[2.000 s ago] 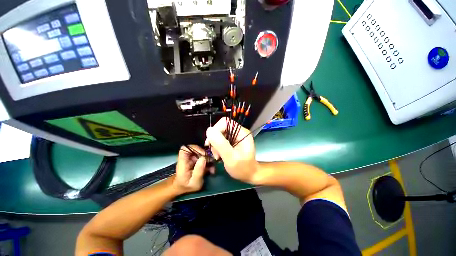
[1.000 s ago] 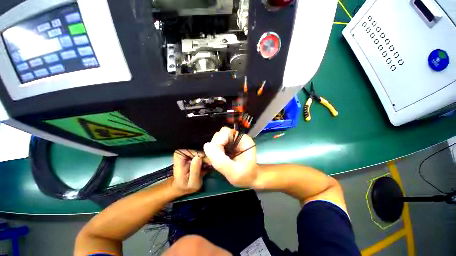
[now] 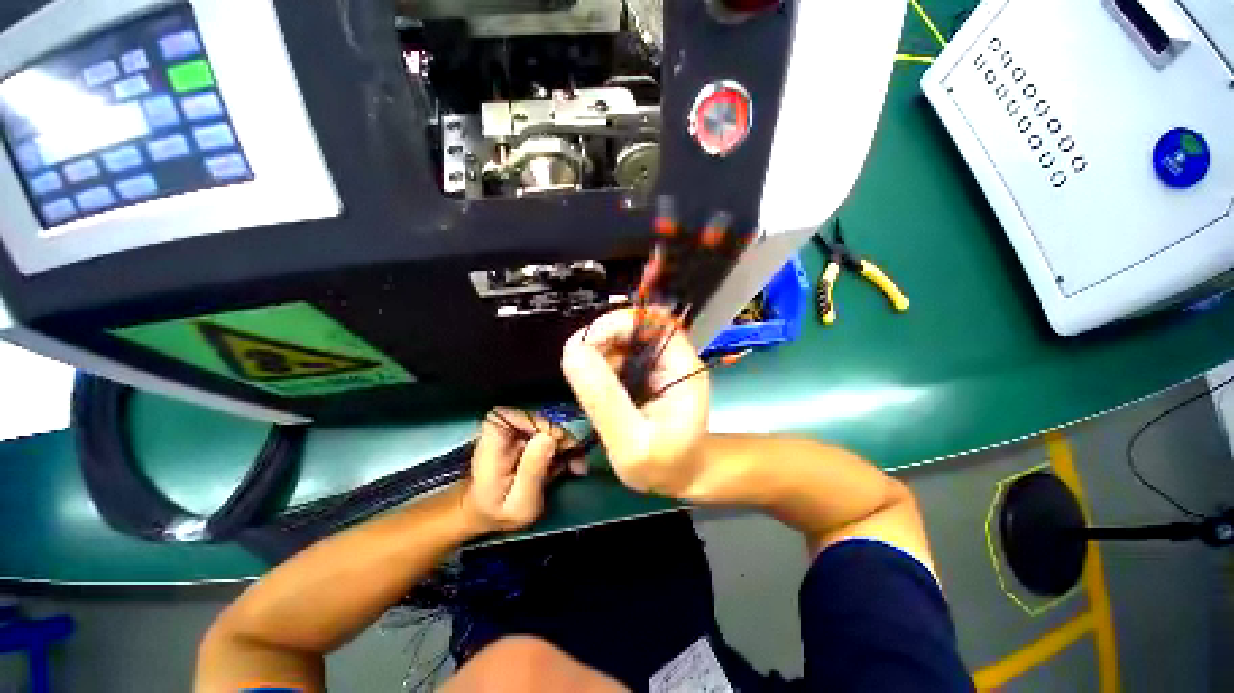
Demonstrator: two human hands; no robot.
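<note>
My left hand [image 3: 512, 467] pinches thin black wires [image 3: 386, 490] low in front of the machine, at the bench edge. My right hand [image 3: 642, 404] is just right of it and higher, closed round several black wires. Their orange-tipped ferrule ends [image 3: 652, 278] stand up from it, blurred. One ferruled wire sticks out to the right of my right hand. The ferrule crimping machine [image 3: 447, 251] is directly ahead. Its wire feed opening [image 3: 545, 287] is above my hands, with no wire seen in it. The silver crimping mechanism [image 3: 555, 142] shows in the window above.
A touchscreen [image 3: 129, 115] is upper left, a red button [image 3: 721, 118] right of the window. A black cable coil [image 3: 115, 474] lies left. A blue parts bin [image 3: 774, 314], yellow-and-black pliers [image 3: 861, 278] and a white second machine [image 3: 1083, 176] are right. The green bench [image 3: 866, 406] curves below.
The right hand has moved down from the feed opening, then slightly up and right. The ferruled ends lean further right and one wire now points out sideways. The mechanism in the window has changed position.
</note>
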